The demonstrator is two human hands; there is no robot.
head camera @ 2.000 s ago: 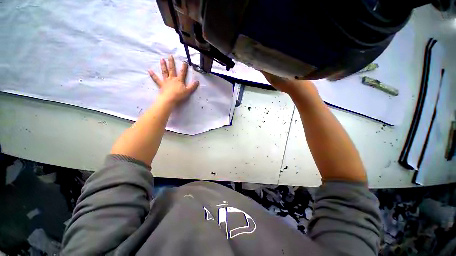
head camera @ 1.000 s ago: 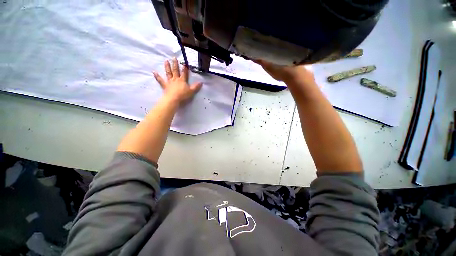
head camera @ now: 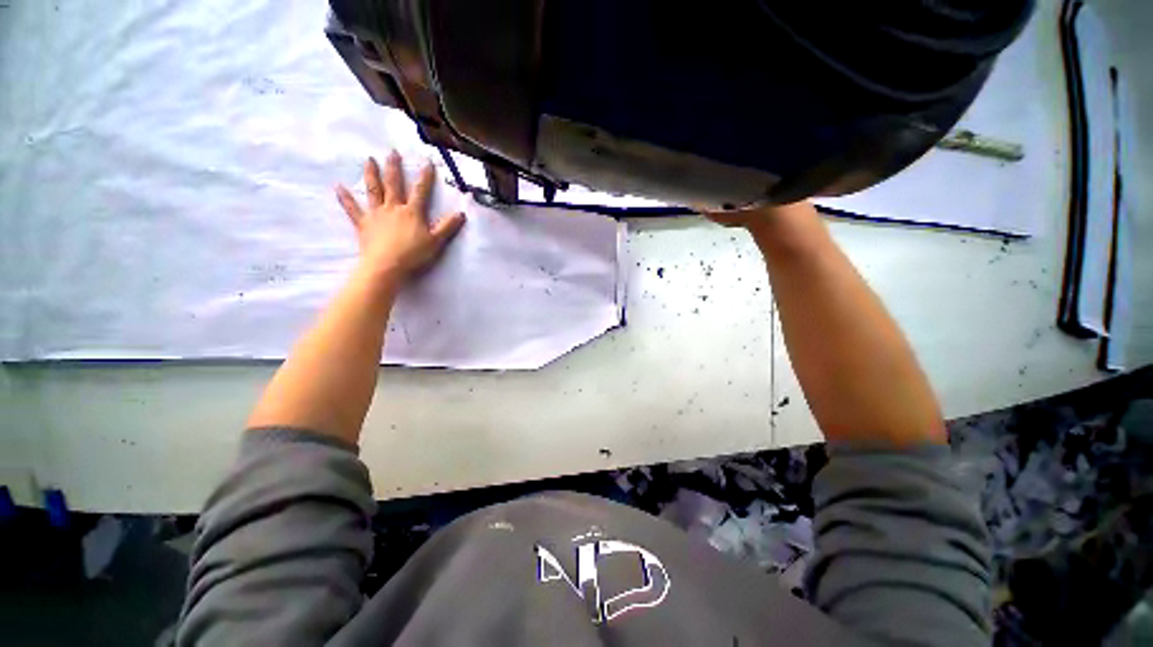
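The straight-knife cutting machine (head camera: 746,95) fills the top centre, its dark motor body over the fabric. Its thin knife and presser-foot guard (head camera: 502,185) stand at the upper edge of the fabric lay (head camera: 164,240), which has a pale lilac top and dark edge. My left hand (head camera: 400,225) lies flat on the lay, fingers spread, just left of the guard, holding nothing. My right hand (head camera: 771,215) is under the rear of the motor body. Its fingers are hidden by the machine, so its hold cannot be seen.
A pale stack lies behind the motor at right, with a speckled greenish bar (head camera: 981,145) on it. Narrow dark-edged strips (head camera: 1098,190) lie at the far right of the white table (head camera: 683,405). Scraps (head camera: 746,525) cover the floor. Small blue clamps (head camera: 53,507) sit at the lower-left table edge.
The view has shifted and turned. The guard stands further left along the lay's upper edge. My left hand has moved left with it, still flat. My right hand is now more hidden behind the motor.
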